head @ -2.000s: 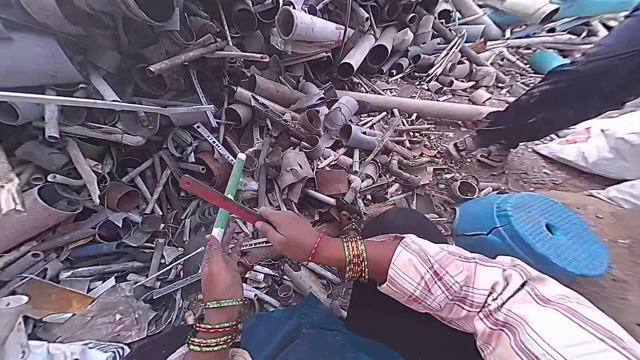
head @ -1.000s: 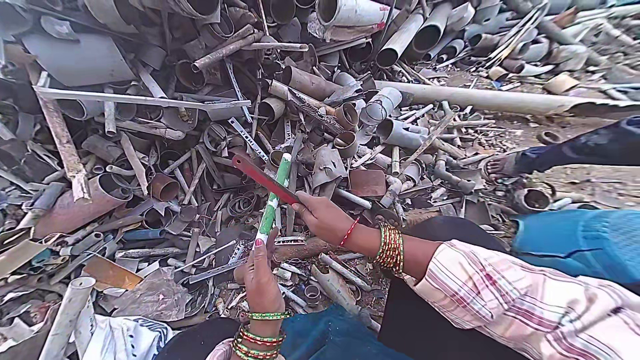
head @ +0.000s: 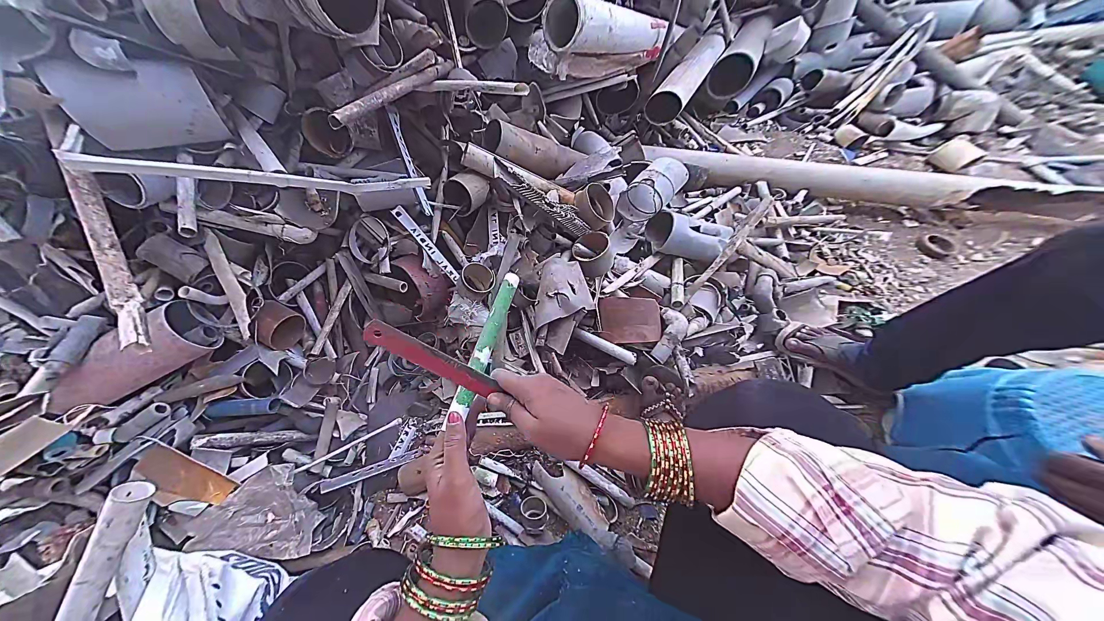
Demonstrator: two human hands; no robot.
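Note:
My left hand [head: 457,483] grips the lower end of a slim pipe [head: 493,332] with patchy green covering and a white upper end. The pipe leans upward and slightly right. My right hand [head: 543,414] is closed on one end of a flat red blade-like tool [head: 423,358], which has a small hole at its far end. The tool lies across the pipe's middle and points to the upper left; whether its edge touches the pipe I cannot tell. Both hands are low in the middle of the view, in front of the scrap heap.
Broken pipes and fittings are heaped all around. A long grey pipe [head: 828,177] lies across the upper right. Another person's leg and sandalled foot [head: 824,349] are at the right, by blue material [head: 992,414]. A white printed sack [head: 203,586] lies lower left.
The view has shifted toward the left since the first frame. My hands keep hold of the green pipe and the red tool. Fingers have appeared at the right edge beside the blue material.

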